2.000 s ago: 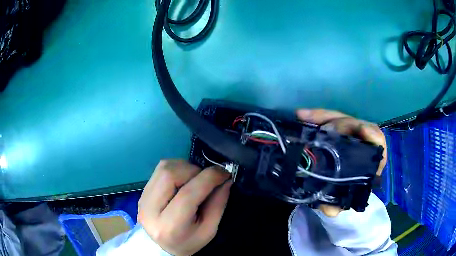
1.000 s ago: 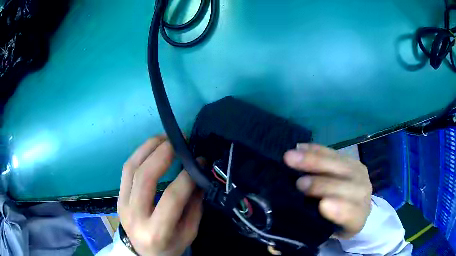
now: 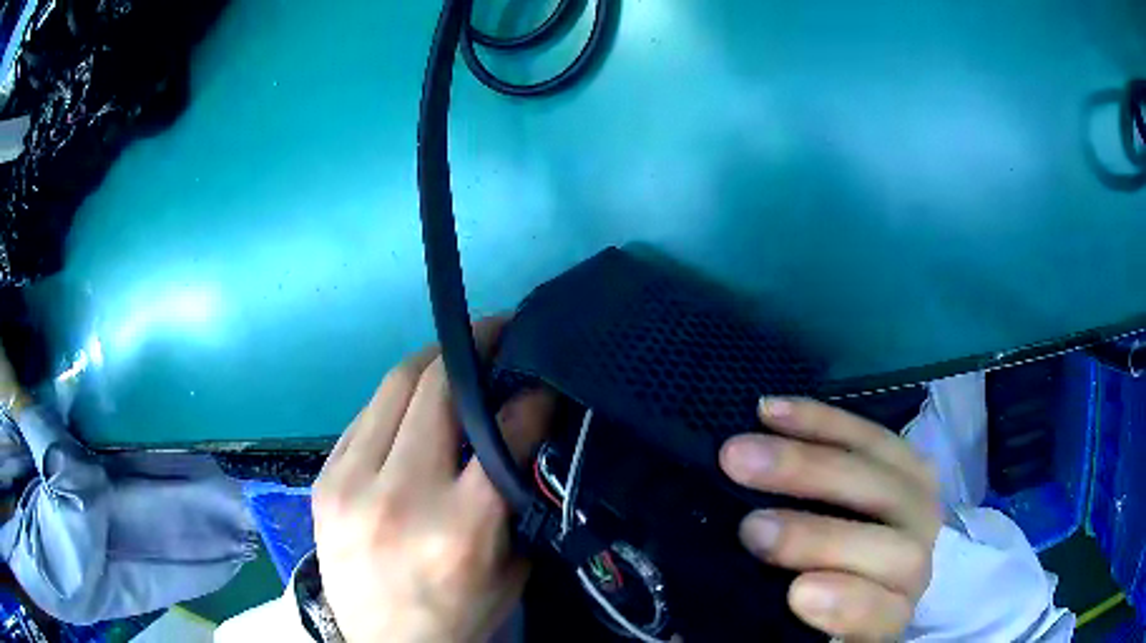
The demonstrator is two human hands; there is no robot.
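A black housing with a perforated side (image 3: 704, 358) is tilted at the bench's near edge, its open part facing me. Inner wires (image 3: 579, 471), white and red, show in the opening. A thick black cord (image 3: 442, 239) leaves the housing and runs up out of the picture. My left hand (image 3: 421, 502) is at the housing's left end, beside the cord, with its fingertips hidden inside or behind the edge. My right hand (image 3: 848, 515) holds the housing's right side, fingers spread over it.
The green bench (image 3: 314, 226) carries a looped black cord (image 3: 540, 82) at the top, black glossy items (image 3: 107, 113) at the far left and another cord (image 3: 1135, 123) at the right edge. A person's sleeve (image 3: 126, 528) is lower left. Blue crates (image 3: 1043, 440) stand lower right.
The housing has turned, so its perforated side now faces up and its inside is less visible. My left hand no longer visibly pinches the small white connector; my right hand has shifted along the side.
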